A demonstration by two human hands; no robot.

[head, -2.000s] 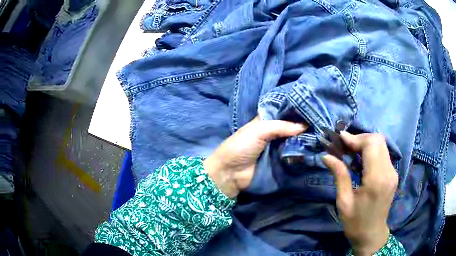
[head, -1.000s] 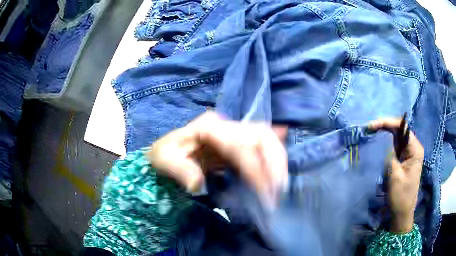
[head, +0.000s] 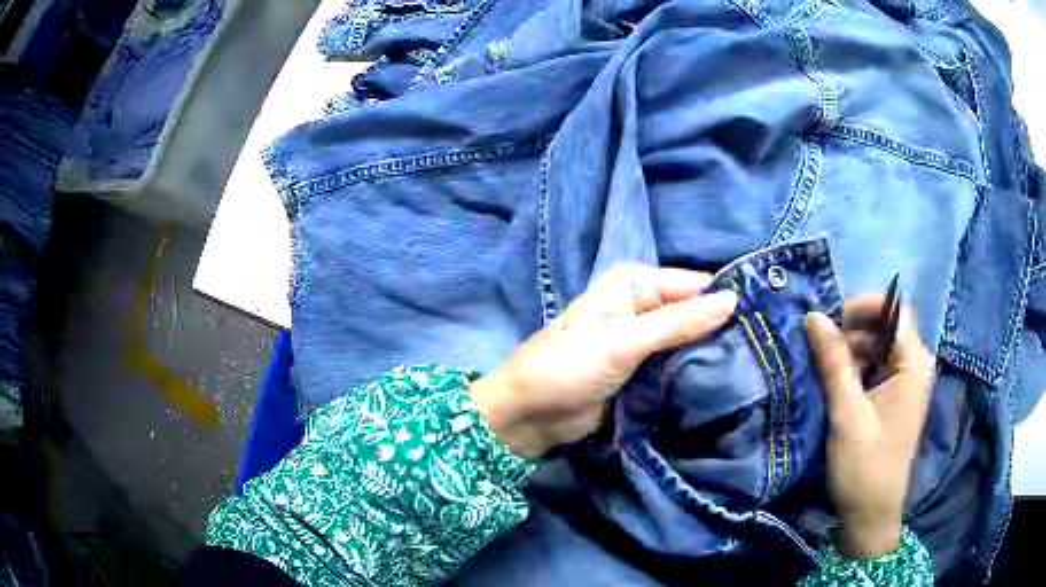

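A faded blue denim garment (head: pixel 424 252) lies spread in front of me. My left hand (head: pixel 585 350) pinches the edge of its cuff (head: pixel 791 275) between thumb and fingers. The cuff is dark inside, with a round metal button (head: pixel 777 276) near its corner and yellow double stitching running down below it. My right hand (head: pixel 874 390) is at the cuff's right side, thumb against it, with the dark thread snips (head: pixel 891 315) held in the fingers, tip pointing up. The lower part of the snips is hidden by the fingers.
The white table (head: pixel 247 247) shows at the left, with a blue bin (head: pixel 267 407) below its edge. A pale tub (head: pixel 126 172) of denim stands at the upper left. Yellow marking (head: pixel 172 384) crosses the grey floor. More denim lies under and behind the garment.
The cuff has been turned and opened, so its dark inner side with yellow stitching now shows. My left hand has moved right and up to the cuff edge; my right hand has come slightly left.
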